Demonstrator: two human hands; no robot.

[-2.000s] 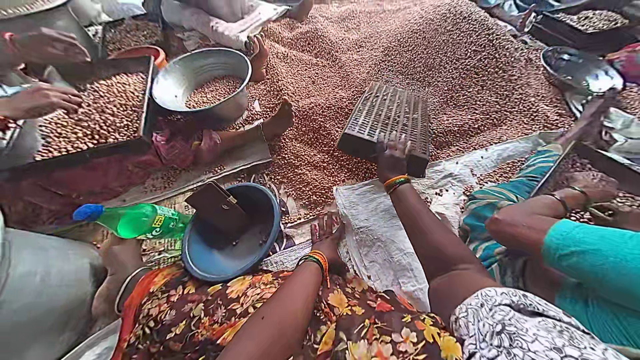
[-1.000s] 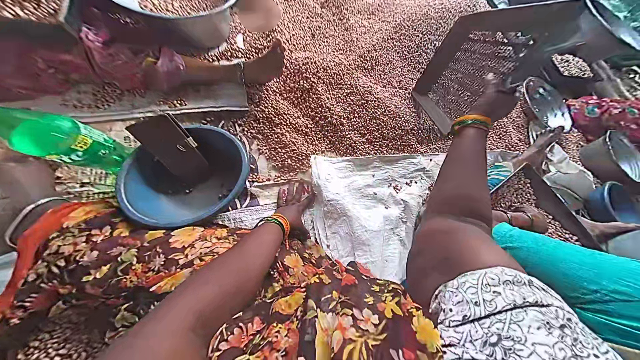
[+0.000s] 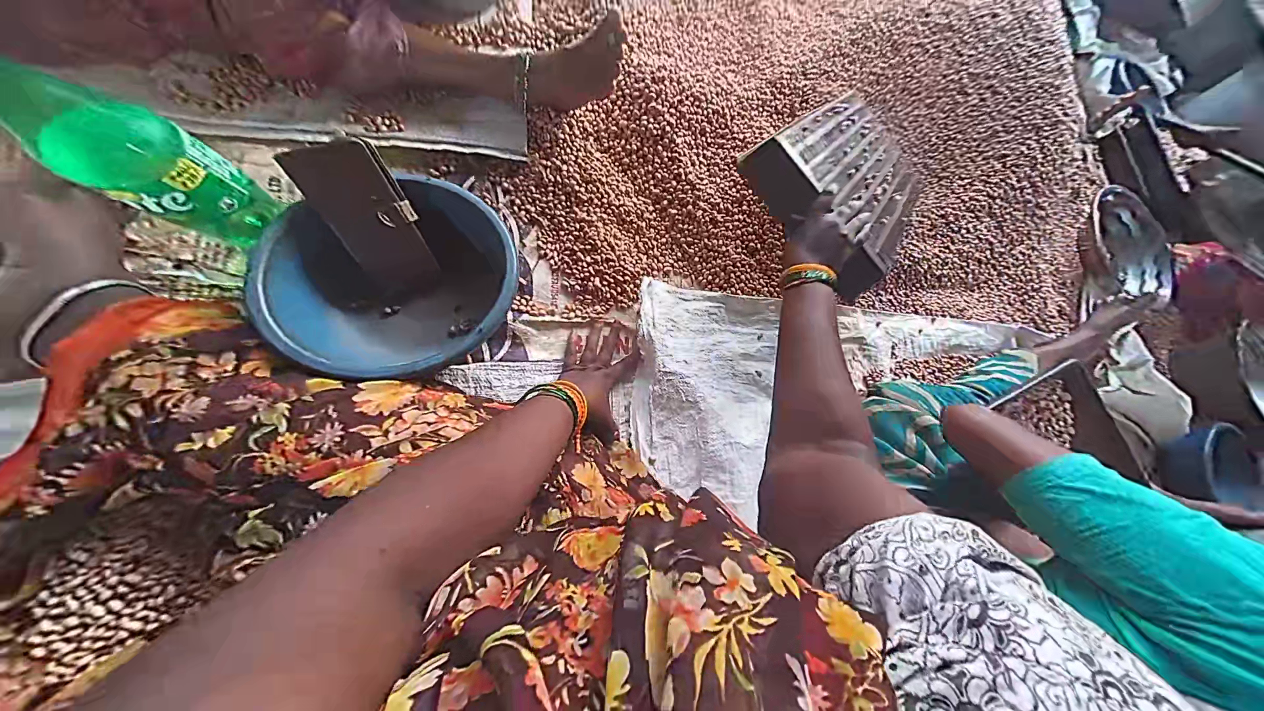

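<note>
My right hand, with orange and green bangles at the wrist, grips the near side of a rectangular slatted tray, which is tilted over a wide spread of small brown nuts or seeds. Its fingers are partly hidden by the tray's wall. My left hand rests palm down with fingers spread at the left edge of a white woven plastic sack. To its left stands a blue plastic basin with a dark phone in a flip case leaning inside it.
A green plastic bottle lies by the basin's left side. Another person's bare foot reaches in at the top. At the right, a co-worker's turquoise sleeve comes close to my right arm. Beyond are a metal bowl and a blue container.
Since a second ago, the tray in my right hand has come down and to the left from its raised, upright tilt at the right. My left hand stays beside the white sack.
</note>
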